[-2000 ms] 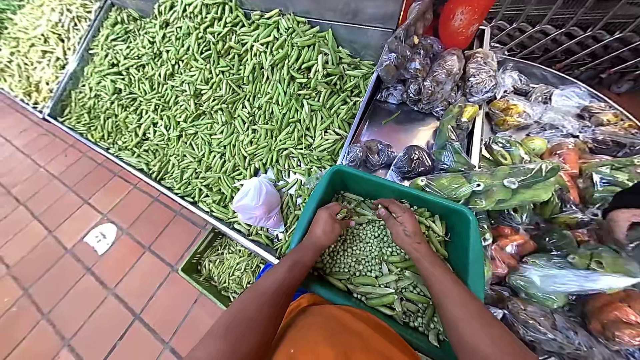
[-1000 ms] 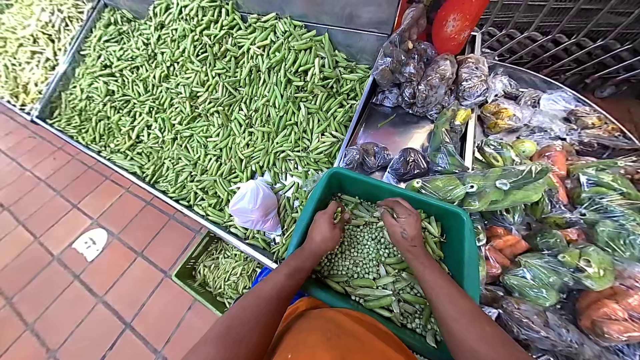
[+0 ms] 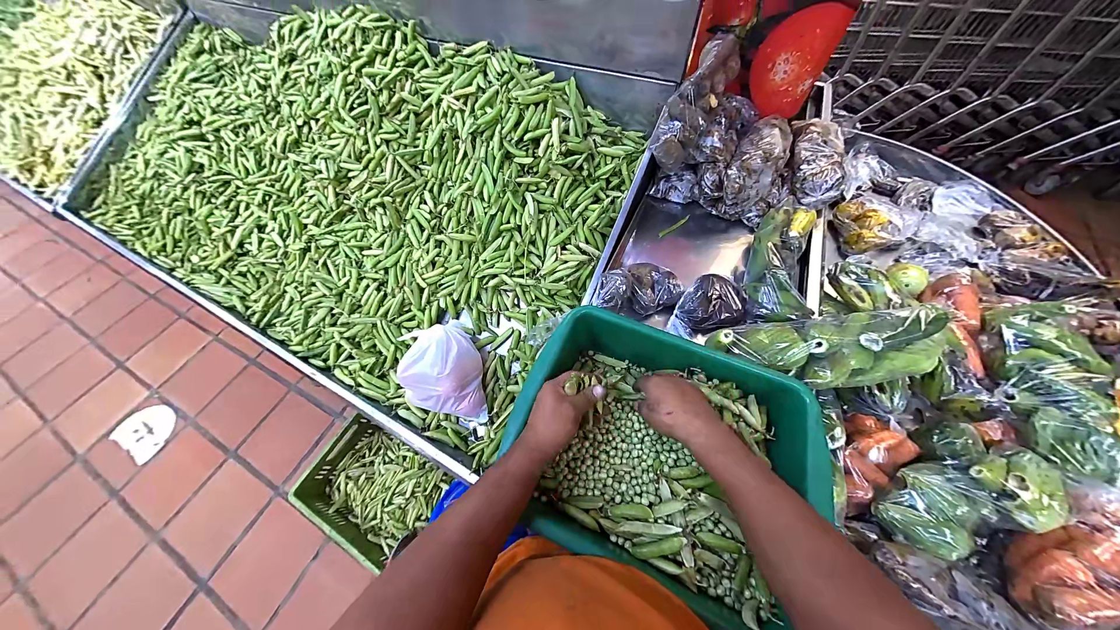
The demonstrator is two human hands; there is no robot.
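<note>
A green plastic bin (image 3: 818, 437) sits in front of me, holding loose shelled peas (image 3: 617, 455) with pea pods (image 3: 656, 529) around them. Over the bin's left part, my left hand (image 3: 560, 411) is closed on a pea pod (image 3: 579, 383) held between thumb and fingers. My right hand (image 3: 674, 407) is a little to the right, its fingers bent down at the far edge of the loose peas; whether they hold anything is hidden. A knotted white plastic bag (image 3: 444, 372) lies left of the bin on a large heap of pea pods (image 3: 385, 175).
Bagged vegetables (image 3: 945, 490) fill the stand at right, near a metal tray (image 3: 678, 241) with dark bagged produce. A green crate of pods (image 3: 302, 499) stands low at left on the tiled floor (image 3: 219, 516). Metal carts (image 3: 980, 79) stand at upper right.
My right hand has lowered slightly into the bin and its fingers have turned downward. My left hand stays over the bin's left part.
</note>
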